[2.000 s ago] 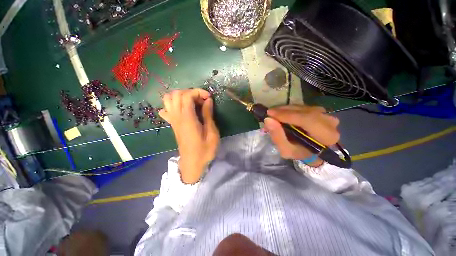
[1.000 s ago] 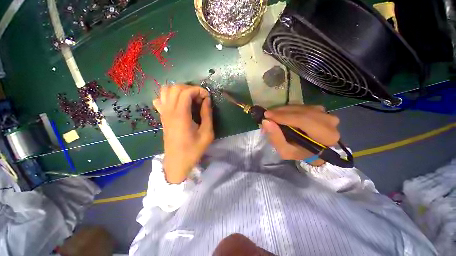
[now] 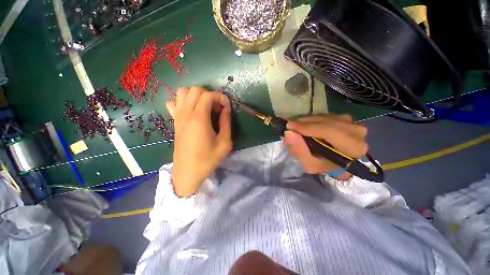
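My right hand [image 3: 328,142] holds the black soldering iron [image 3: 336,156] with its yellow stripe like a pen. Its metal tip points up-left to just right of my left fingertips. My left hand [image 3: 199,131] rests at the mat's front part with thumb and fingers pinched together; whatever is between them is too small and hidden to tell. Red lead wires [image 3: 141,71] lie in a loose pile up-left of my left hand. Small dark components [image 3: 88,115] lie scattered to its left.
A round tin with silvery contents [image 3: 219,16] stands at the top centre. Right of it are a pale strip [image 3: 279,64] with a dark spot and a black fume extractor fan [image 3: 370,48]. A silvery cylinder [image 3: 29,153] is at the left edge. A person's sleeve [image 3: 48,215] shows at lower left.
The iron's tip has moved slightly left, nearer my left fingertips. My left hand has shifted slightly left and turned a little since two seconds ago. The right hand has barely moved.
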